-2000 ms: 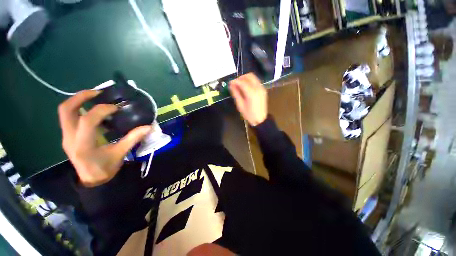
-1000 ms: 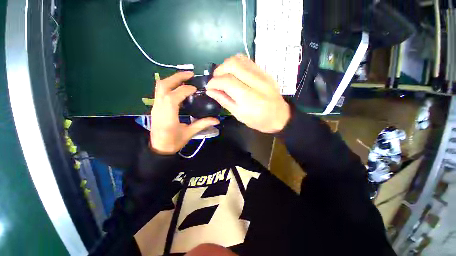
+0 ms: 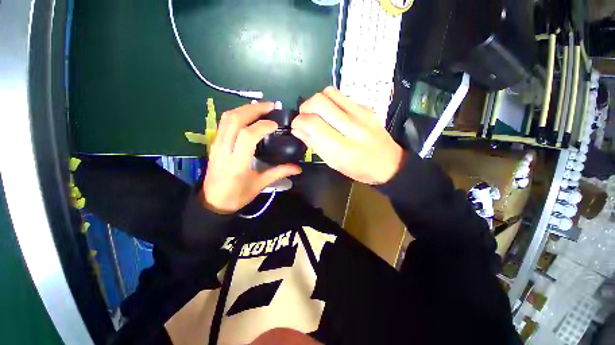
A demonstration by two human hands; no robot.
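Observation:
A security camera [image 3: 282, 147] with a glossy black ball head is held at the bench's front edge, in front of my chest. My left hand [image 3: 236, 156] grips the ball from the left, fingers above and thumb below. My right hand [image 3: 347, 138] has its fingertips on the upper right side of the black head; whether they pinch a small part is hidden. The white round base [image 3: 275, 184] shows below the ball, with a thin white cable [image 3: 259, 211] looping under it.
A white cable [image 3: 202, 79] lies on the green bench [image 3: 135, 81]. A white keyboard [image 3: 367, 57] with a yellow tape roll [image 3: 396, 5] is at the upper right. Yellow tape [image 3: 210, 121] marks the bench edge. Cartons [image 3: 374, 219] stand right; a pale metal rail [image 3: 30, 222] runs left.
Since two seconds ago my right hand has come from the right onto the black head. In the last second both hands have stayed around the camera while the view shifted slightly.

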